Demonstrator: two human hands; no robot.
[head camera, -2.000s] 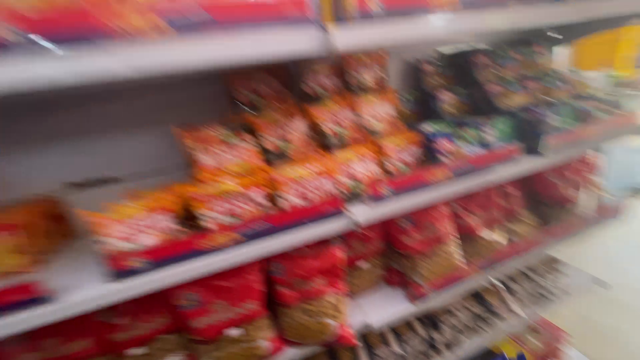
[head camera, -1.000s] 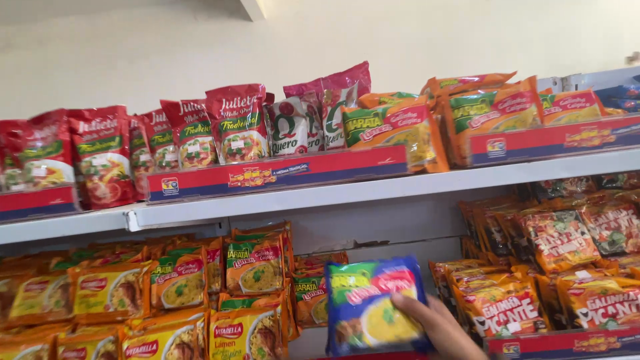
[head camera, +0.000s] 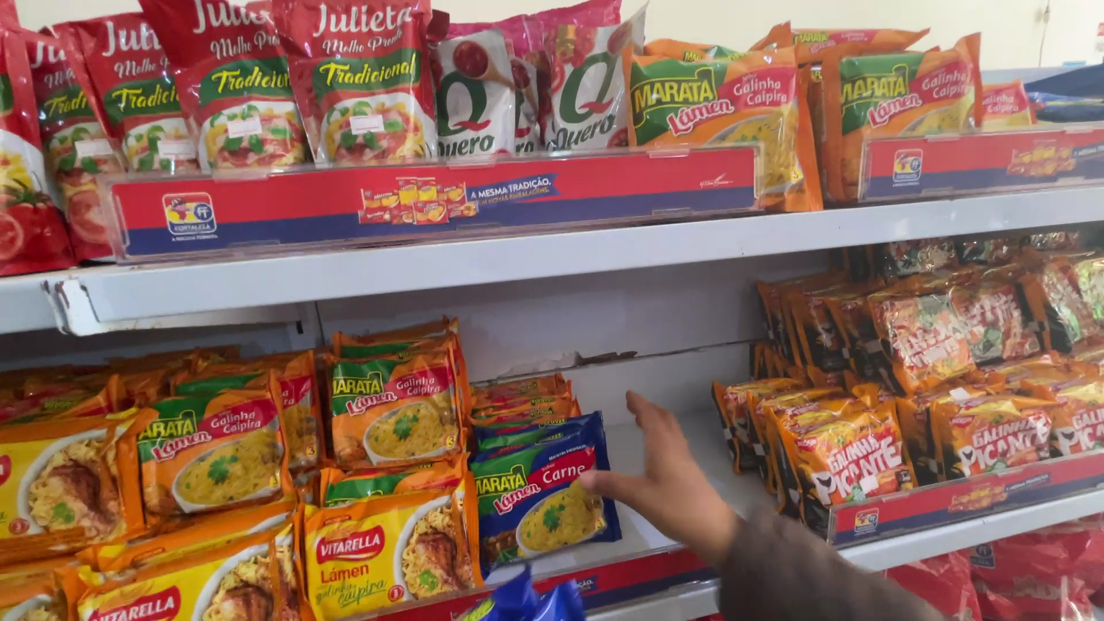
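Observation:
A blue packet of instant noodles (head camera: 548, 496) stands upright on the lower shelf, at the front of a row of orange noodle packets (head camera: 522, 401). My right hand (head camera: 668, 479) is just to its right, with the fingers apart and nothing held; the thumb tip overlaps the packet's right edge, and whether it touches cannot be told. A dark sleeve covers the wrist. At the bottom edge more blue packaging (head camera: 526, 599) shows in part; what holds it is out of view. My left hand is not seen.
Yellow noodle packets (head camera: 388, 548) and orange ones stand on the left. Orange and black packets (head camera: 849, 453) fill the right side. Above, the metal shelf edge (head camera: 552, 263) carries red sauce pouches (head camera: 358, 82) and more noodles. A red and blue strip (head camera: 957, 504) fronts the lower shelf.
One second ago my right hand held a blue noodle packet in front of the shelf. A blue packet now stands on the shelf and that hand is open. The view has moved closer.

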